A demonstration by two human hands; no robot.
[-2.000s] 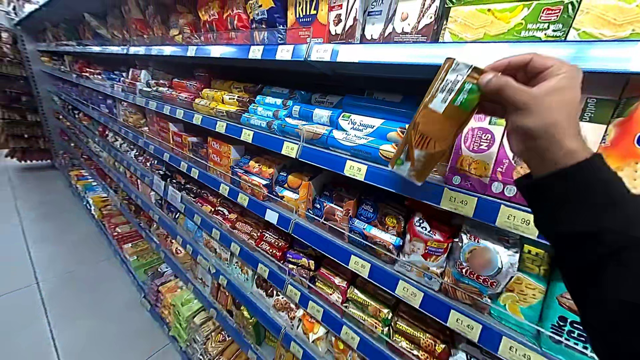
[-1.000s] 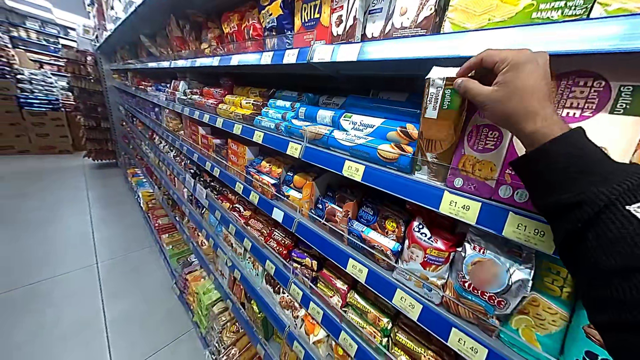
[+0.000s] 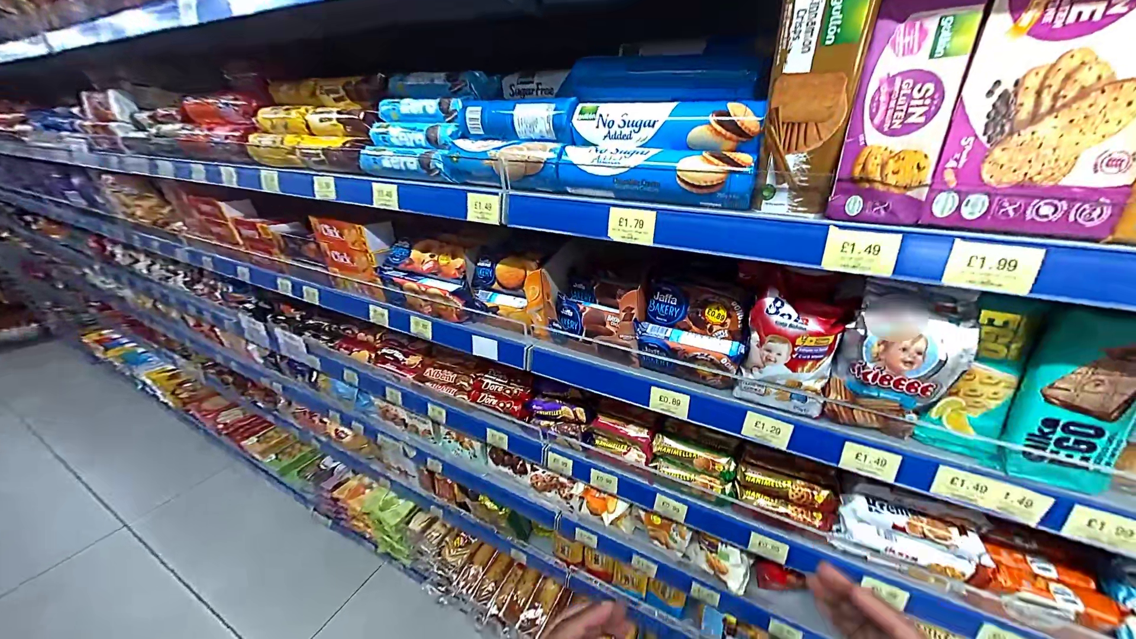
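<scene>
At the bottom edge of the head view, my left hand (image 3: pixel 589 619) shows only in part, with nothing seen in it. My right hand (image 3: pixel 856 605) is to its right, in front of the lower shelf edges, fingers apart and holding nothing visible. The brown biscuit box (image 3: pixel 809 111) stands upright on the upper shelf, between blue no-sugar-added biscuit rolls (image 3: pixel 661 173) and a purple gluten-free biscuit box (image 3: pixel 905 115). Below that shelf are Jaffa cake packs (image 3: pixel 690 324) and a silver biscuit bag (image 3: pixel 907 351). Orange wafer packs (image 3: pixel 1052 581) lie near my right hand.
Blue shelf edges (image 3: pixel 568 213) with price tags run from the right into the left distance. A clear plastic guard (image 3: pixel 621 182) fronts the upper shelf. Several lower shelves hold packed biscuits and cakes (image 3: pixel 497 577). Grey floor tiles (image 3: pixel 160 532) lie at the left.
My right hand has let go of the brown biscuit box and come down from the upper shelf. The box, held up in the air at first, now stands on that shelf. My left hand has appeared.
</scene>
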